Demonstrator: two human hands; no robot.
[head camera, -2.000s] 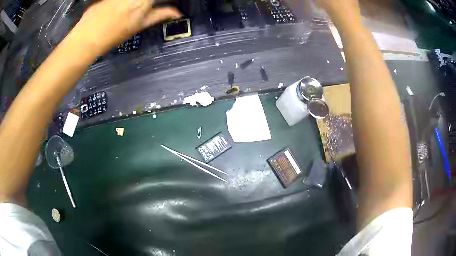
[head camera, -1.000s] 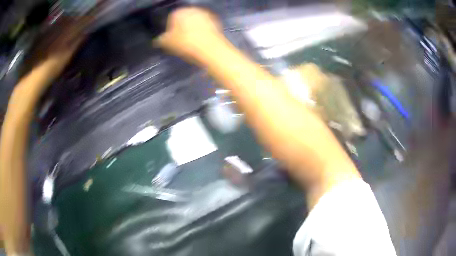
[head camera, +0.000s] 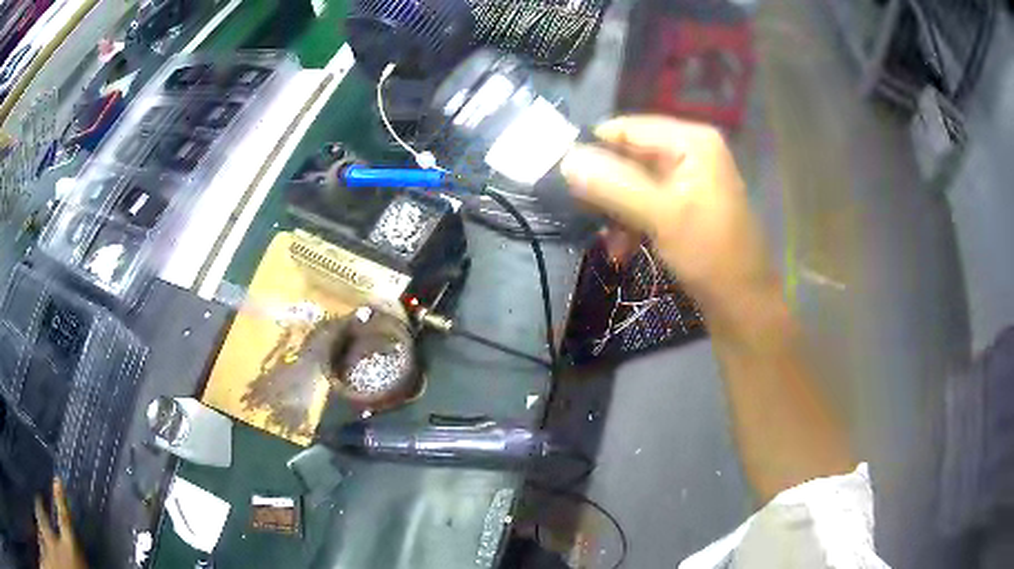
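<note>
My right hand (head camera: 678, 189), slightly blurred, is at the upper middle. Its thumb and fingers close on the edge of a clear plastic container (head camera: 473, 100) with a white label (head camera: 532, 141). My left hand (head camera: 53, 531) shows only as a few fingers at the lower left, beside the dark parts tray (head camera: 45, 367), and is cut off by the frame's edge; what it touches is hidden.
A blue-handled soldering iron (head camera: 391, 177) lies on a black stand. A round tip cleaner (head camera: 378, 361) sits on a brown board (head camera: 261, 345). A dark cylindrical tool (head camera: 445, 440), solvent bottle (head camera: 200, 431), white paper (head camera: 198, 513), clear tray (head camera: 167, 145) and red box (head camera: 695, 67) are around.
The view has swung to the right. My right hand has moved from over the grey shelf to the clear container and closed on its edge. My left hand now shows only at the lower left.
</note>
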